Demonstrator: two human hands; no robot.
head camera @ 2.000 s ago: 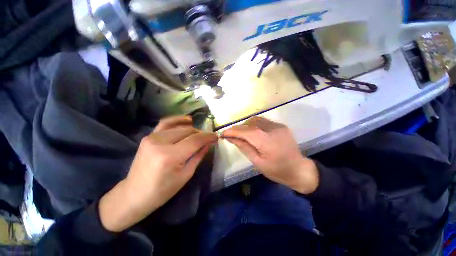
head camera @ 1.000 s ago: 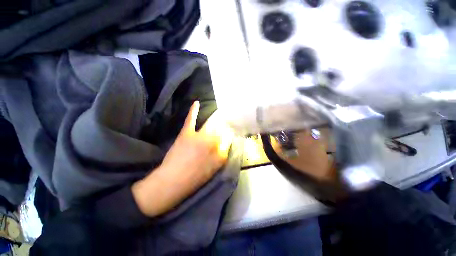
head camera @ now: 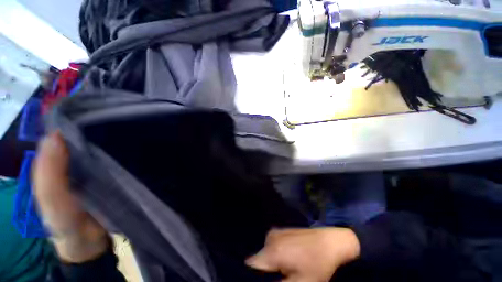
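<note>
A dark grey garment (head camera: 148, 193) with a black inner side is spread between my two hands, left of the sewing machine and over my lap. My left hand (head camera: 58, 193), blurred, holds its grey edge at the far left. My right hand (head camera: 308, 253) is at the bottom centre, on the black part of the garment, with the thumb against the cloth; some fingertips are hidden. The white sewing machine head (head camera: 396, 41) stands at the upper right, and no cloth shows under its lit needle area (head camera: 330, 74).
Black strips (head camera: 404, 77) lie on the machine bed, with a dark flat tool (head camera: 457, 114) to their right. More grey garments (head camera: 192, 60) are piled at the upper left. A blue basket (head camera: 27, 198) and green cloth (head camera: 19, 248) are at the far left.
The view has shifted, showing the machine farther right. Both hands have left the needle area. My left hand has moved far left, my right hand down to my lap, and the garment is opened out between them.
</note>
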